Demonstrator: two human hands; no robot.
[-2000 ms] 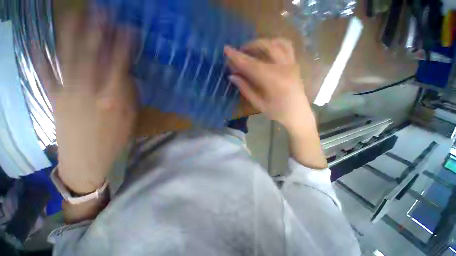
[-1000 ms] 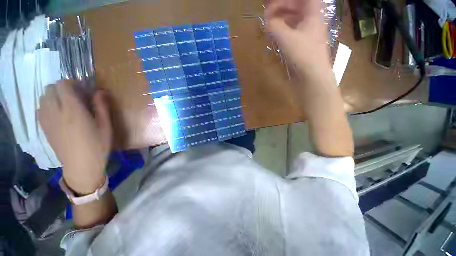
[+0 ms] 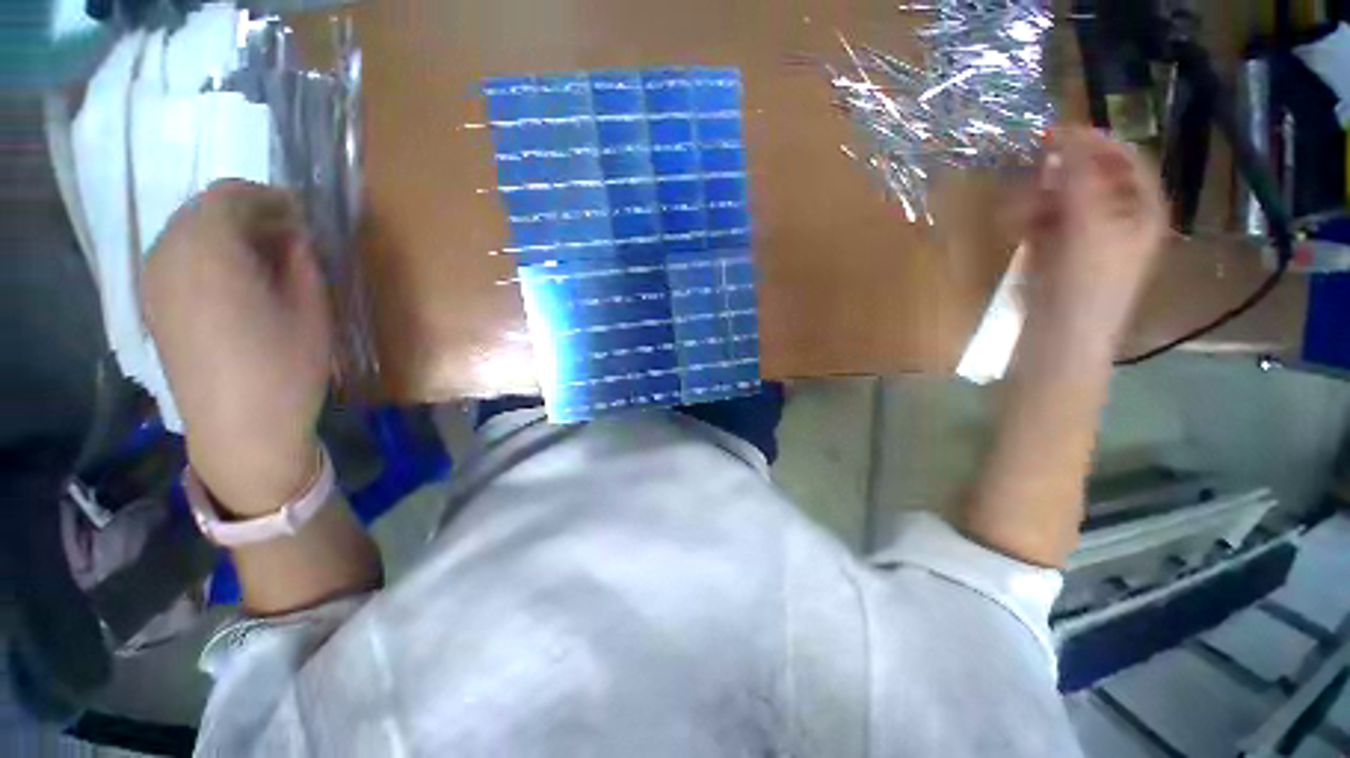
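A blue solar cell matrix [image 3: 629, 222] lies flat on the brown board [image 3: 859, 296], with thin ribbon ends sticking out at its left edge. My left hand [image 3: 244, 326] is over the white strip stack, beside the long ribbon bundle [image 3: 338, 178]; its fingers are curled and blurred, and I cannot tell whether it holds anything. My right hand [image 3: 1088, 222] is at the right, over the upper end of a spare white strip [image 3: 992, 333]; it is blurred and its grip cannot be told.
A stack of white strips [image 3: 133, 178] is at the left. A tangled short ribbon pile [image 3: 970, 89] is at the upper right. A dark cord [image 3: 1251, 304] curves across the right side near dark tools. Metal racks [image 3: 1170, 555] stand below the bench's right edge.
The cell matrix, lifted or moving and blurred two seconds ago, now lies flat. My right hand has moved right and down from beside the ribbon pile. My left hand remains at the left.
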